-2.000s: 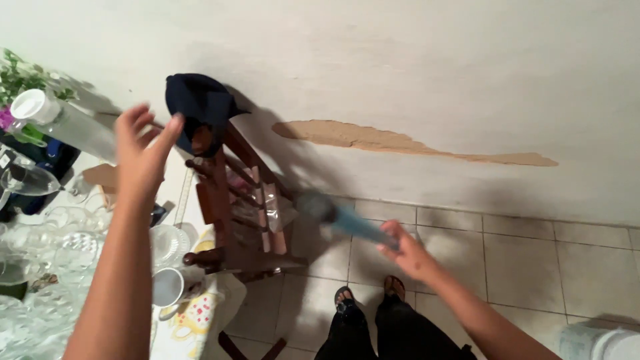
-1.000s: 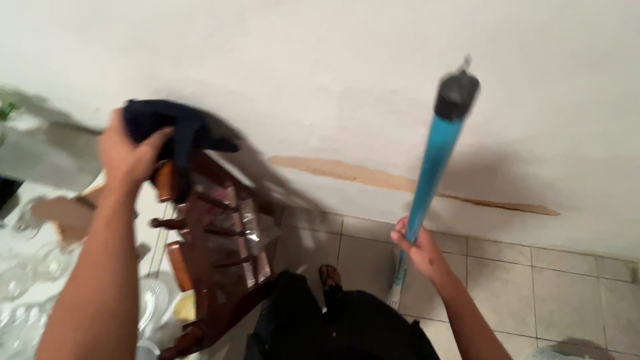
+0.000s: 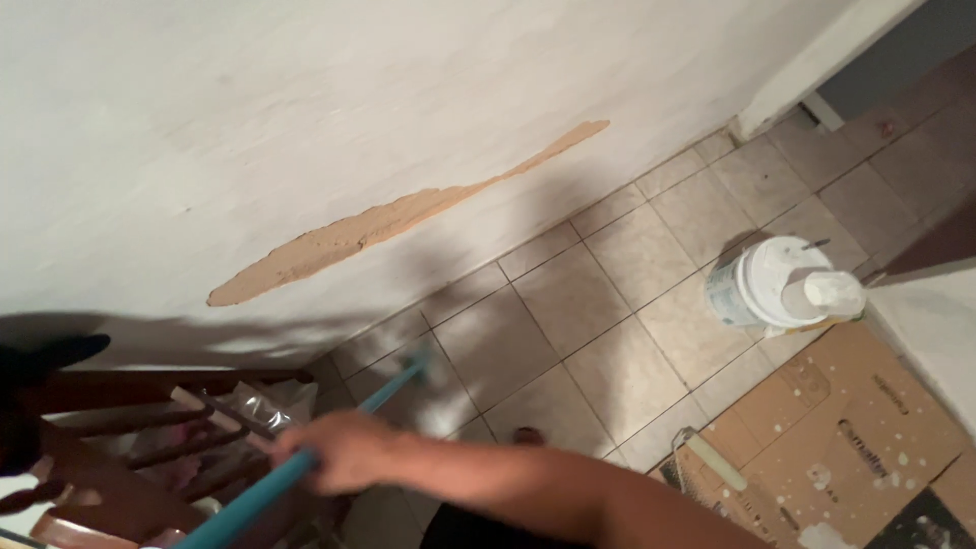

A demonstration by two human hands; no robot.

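My right hand is closed around a blue pole that slants from the bottom left toward the floor tiles, its far end blurred. Beside the hand stands a dark wooden chair with a dark cap at its top and a clear plastic bag among its slats. My left hand is out of view. Above them the white wall has a long tan patch of missing paint.
On the tiled floor at right stands a white bucket with a white container on its lid. Paint-spotted cardboard lies below it, with a paint roller on its edge. A doorway is at upper right.
The view has swung right, bringing the bucket and cardboard into sight. The blue pole, upright before, now slants down to the left. My left hand, earlier at the dark cap, has left view.
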